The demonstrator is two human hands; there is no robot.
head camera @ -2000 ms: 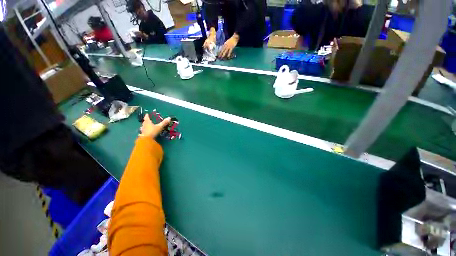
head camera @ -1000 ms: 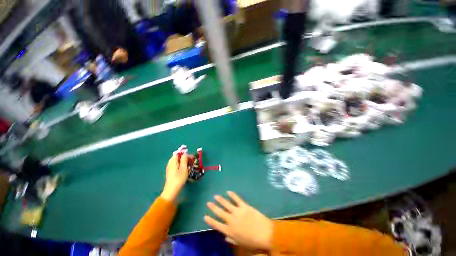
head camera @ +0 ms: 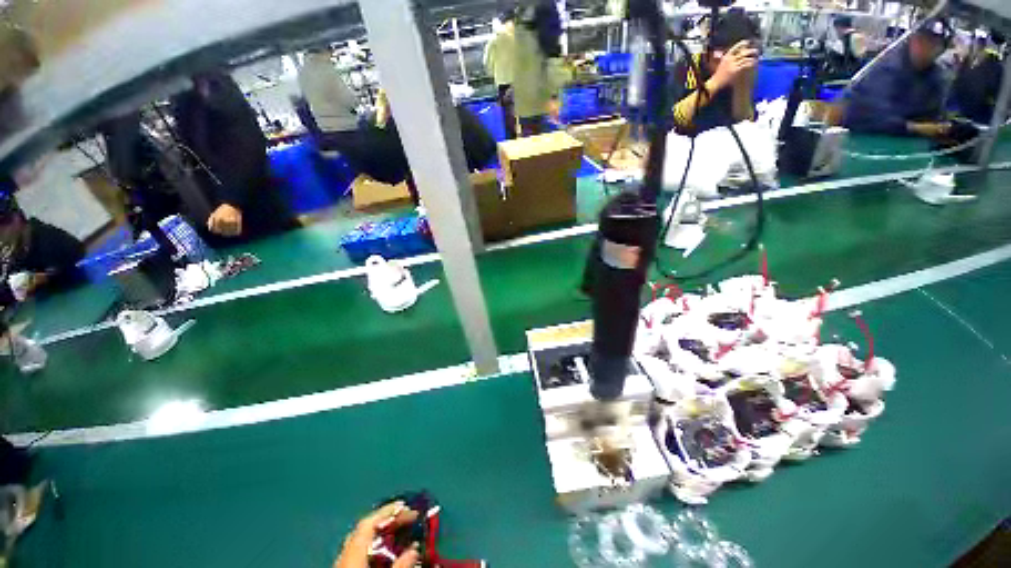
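Observation:
My left hand point(head camera: 371, 541) is at the bottom edge, partly cut off, with its fingers around a small bunch of dark circuit boards point(head camera: 412, 513) with red wires and small white plugs. How many boards it holds, I cannot tell. My right hand is out of the picture. The black electric screwdriver point(head camera: 621, 294) hangs upright over the boxy off-white screw feeder point(head camera: 571, 466). Clear scalloped rings point(head camera: 637, 535) lie in front of the feeder, cut off by the bottom edge.
White camera housings point(head camera: 754, 411) with red wires stand in rows right of the feeder. A grey metal post point(head camera: 427, 166) rises at the conveyor's pale edge point(head camera: 277, 413). White devices point(head camera: 390, 285) sit on the green conveyor. Several people, cardboard boxes point(head camera: 540, 183) and a blue tray point(head camera: 386, 236) are beyond.
The view has swung right and up, so the feeder and housings show clearly. My left hand with the boards now sits at the bottom edge. My right hand has left the picture.

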